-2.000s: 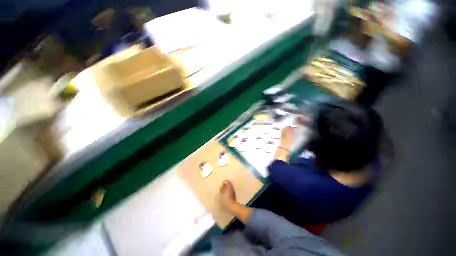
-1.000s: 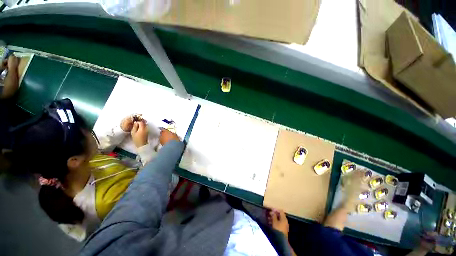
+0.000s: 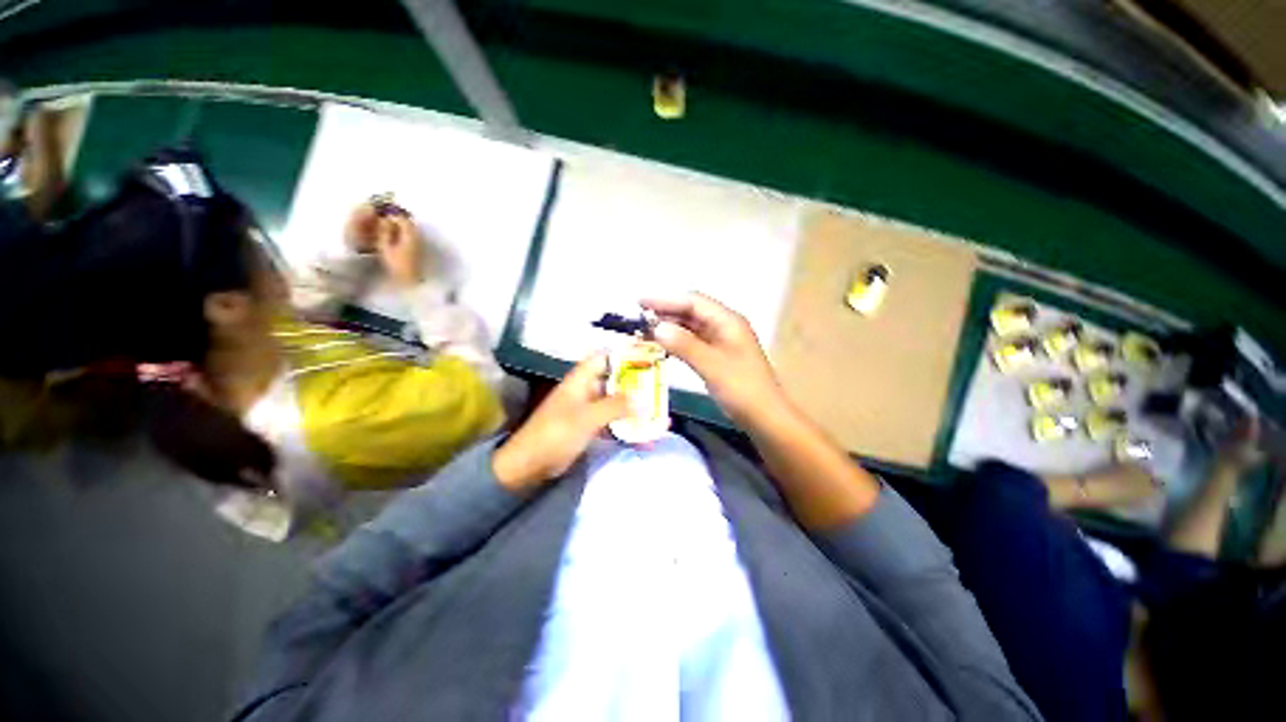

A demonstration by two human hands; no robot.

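My left hand (image 3: 561,423) holds a white device housing (image 3: 639,395) with a bright yellow block inside, above my lap at the near edge of the white mat. My right hand (image 3: 712,346) holds a small dark part (image 3: 622,323) by its fingertips at the top end of the housing. The dark part sticks out to the left, outside the shell. Whether it is joined to the housing is too small to tell.
The white mat (image 3: 592,247) lies ahead, with a brown board (image 3: 903,374) to its right bearing one unit (image 3: 869,289). Another unit (image 3: 669,96) is on the green surface beyond. Seated workers are close on both sides; several units lie at the right neighbour's place.
My left hand has come back from the left neighbour's mat to my lap. Both hands now hold parts together. One of the two units on the brown board is gone.
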